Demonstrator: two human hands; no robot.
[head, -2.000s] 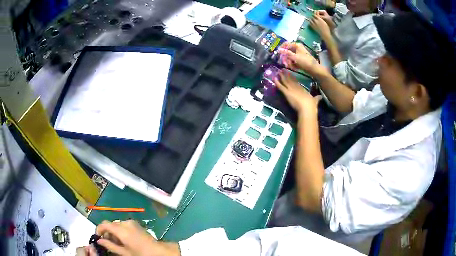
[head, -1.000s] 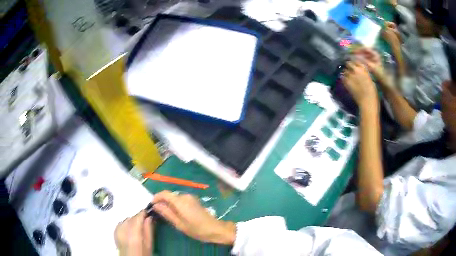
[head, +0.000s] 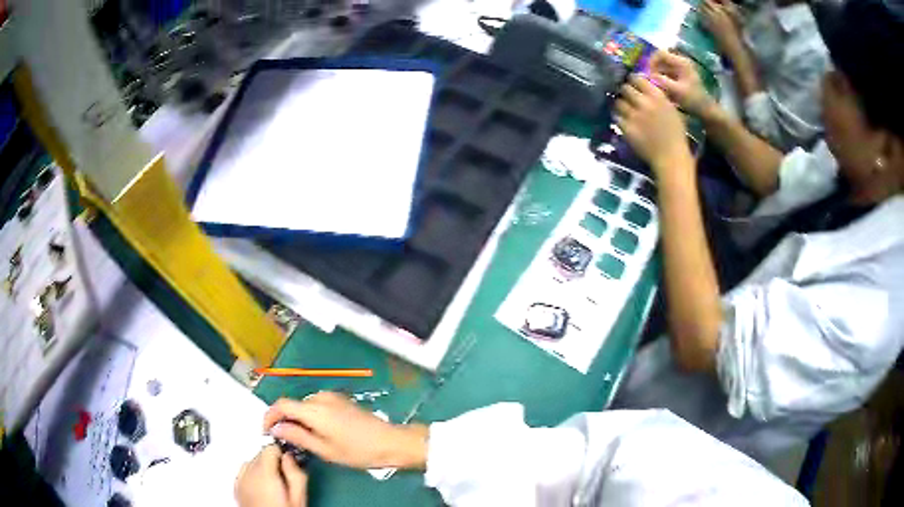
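My right hand comes in from the lower right in a white sleeve. My left hand is cut off by the bottom edge. The fingertips of both meet around a small dark watch part, mostly hidden by the fingers. Its details cannot be told. A watch case with a pale rim and yellowish centre lies on white paper just left of my hands. Dark watch cases lie further left.
An orange stick lies above my hands by a yellow post. A blue-framed holder rests on a black foam tray. A white gasket sheet is on the green mat, beside a co-worker's arm.
The camera view has swung, then partly back. My left hand, mostly cut off two seconds ago, now shows more. Both hands stay together on the dark part.
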